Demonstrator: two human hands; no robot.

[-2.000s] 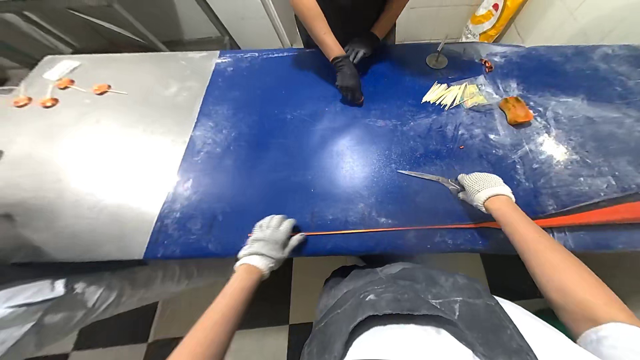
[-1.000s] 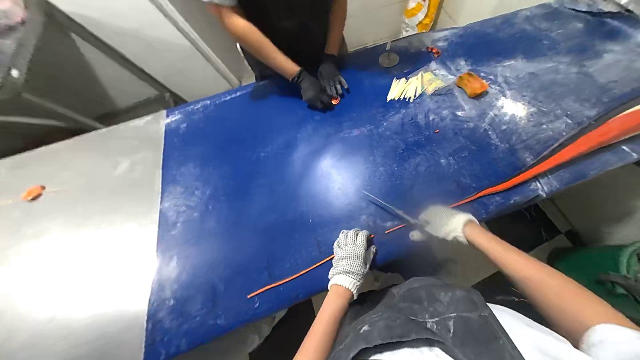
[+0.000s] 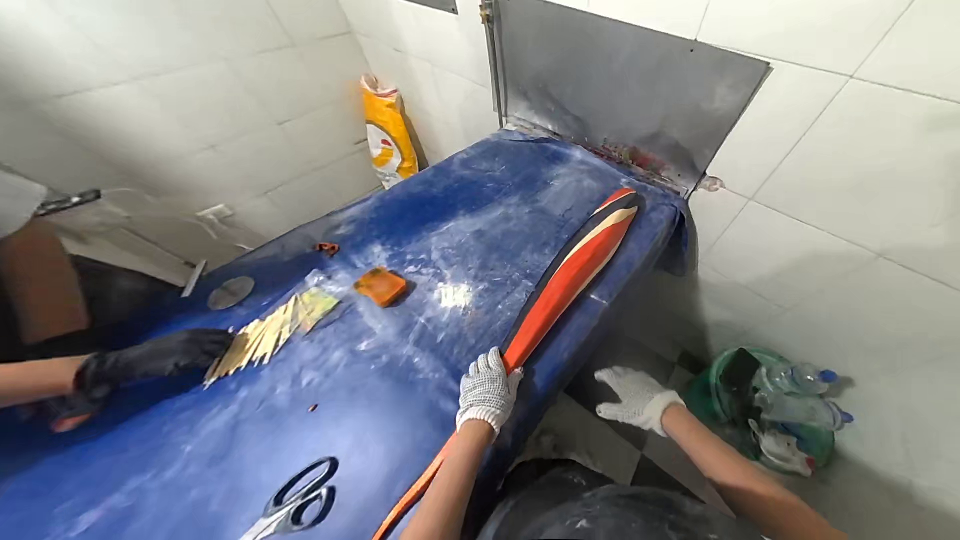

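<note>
A long striped strand of orange-red, black and cream pulled candy or dough (image 3: 570, 281) lies along the right edge of the blue table, thick at the far end and thin near me. My left hand (image 3: 486, 390), in a white knit glove, is closed around its narrowing part. My right hand (image 3: 636, 397), gloved alike, is off the table edge with fingers spread and nothing in it. A pair of scissors (image 3: 300, 499) with dark handles lies on the table at the lower left, touched by neither hand.
A co-worker's black-gloved hand (image 3: 169, 352) touches a bunch of thin sticks (image 3: 270, 326). Beyond lie an orange block (image 3: 381, 286) and a metal disc (image 3: 231, 293). A metal panel (image 3: 630, 82) stands at the table's far end. A green bin (image 3: 817, 442) with bottles is at right.
The view has swung far to the right. My right hand has let go of the scissors, which now lie on the table. My left hand is now at the thicker part of the strand.
</note>
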